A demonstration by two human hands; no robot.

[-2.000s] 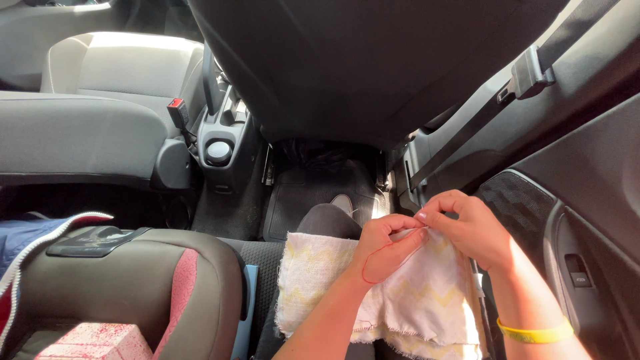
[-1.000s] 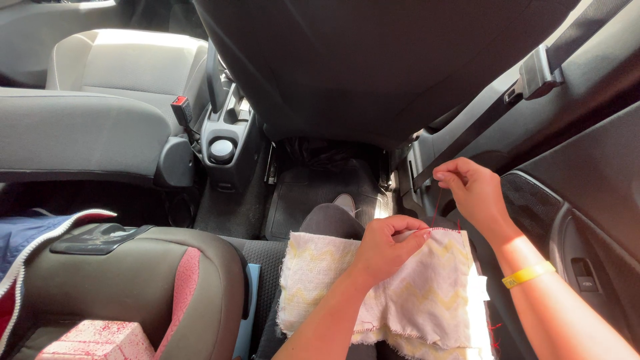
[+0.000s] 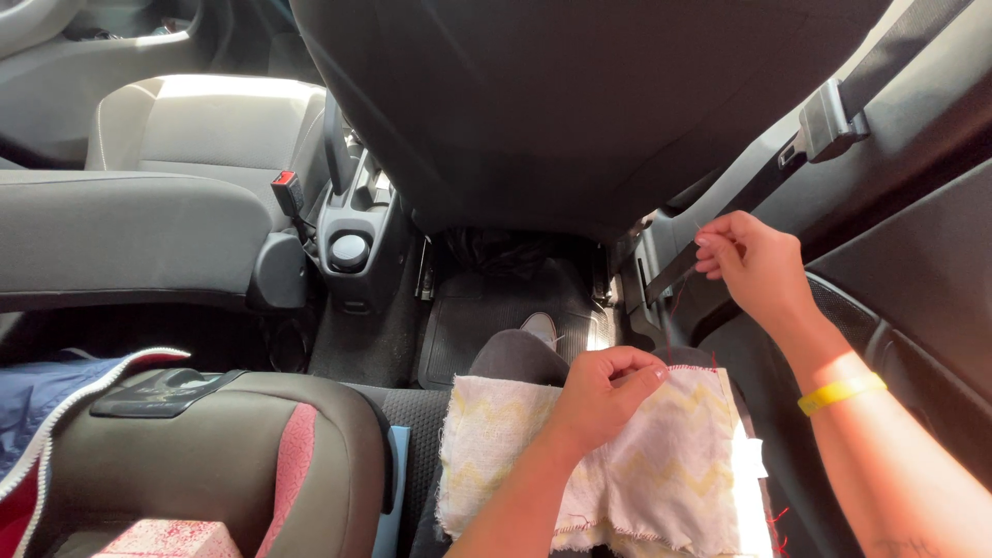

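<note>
A cream cloth with pale yellow zigzags [image 3: 674,442] lies over my lap, its edges frayed. Red stitches [image 3: 694,367] run along its upper right edge. My left hand [image 3: 612,391] pinches that upper edge between thumb and fingers. Up and to the right, clear of the cloth, my right hand [image 3: 748,260] has its thumb and fingertips together on what looks like a thin needle [image 3: 697,226]. A red thread [image 3: 676,298] hangs from near these fingertips down toward the stitched edge. Loose red thread ends [image 3: 777,531] show at the cloth's lower right.
A front seat's back [image 3: 573,116] rises close ahead. The door panel [image 3: 914,287] and a seat belt [image 3: 756,190] are on the right. To the left are a child car seat [image 3: 341,449], a blue jacket [image 3: 31,403] and the centre console [image 3: 349,279].
My right hand has moved up and away from the cloth's edge, where it was beside my left hand two seconds ago. My left hand stays at the cloth.
</note>
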